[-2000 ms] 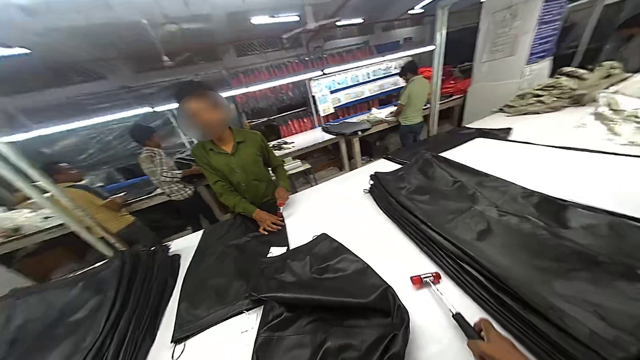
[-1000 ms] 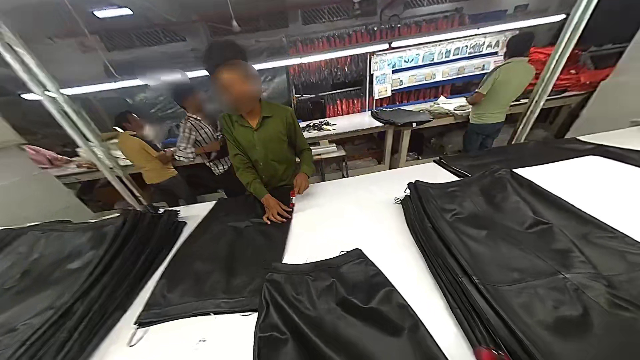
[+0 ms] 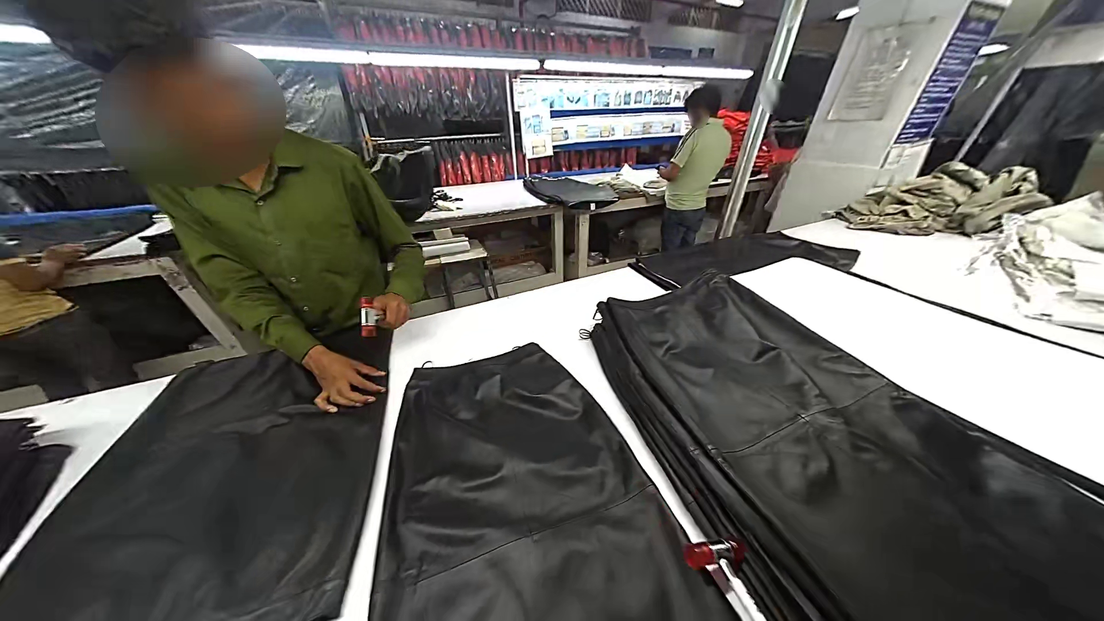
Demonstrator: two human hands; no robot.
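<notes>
Neither my left hand nor my right hand is in view. A mallet with a red double-faced head (image 3: 715,555) and a metal shaft reaches in from the bottom edge, over the gap between two black garments; its grip and whatever holds it are hidden below the frame. Left of it a black leather-like skirt (image 3: 526,466) lies on the white table, its narrower waist end pointing away from me. To the right is a thick stack of similar black garments (image 3: 802,405), with layered edges facing the skirt.
Across the table (image 3: 483,323) a co-worker in a green shirt (image 3: 293,233) presses one hand on another black garment (image 3: 224,483) and holds a red-faced mallet (image 3: 369,317). Crumpled olive cloth (image 3: 949,200) and whitish plastic (image 3: 1052,259) lie at the right. Another person (image 3: 690,168) stands farther back.
The hand seen on the mallet's grip two seconds ago is out of view. The middle skirt, bunched then, lies flatter. The co-worker's mallet hand has lifted off the garment.
</notes>
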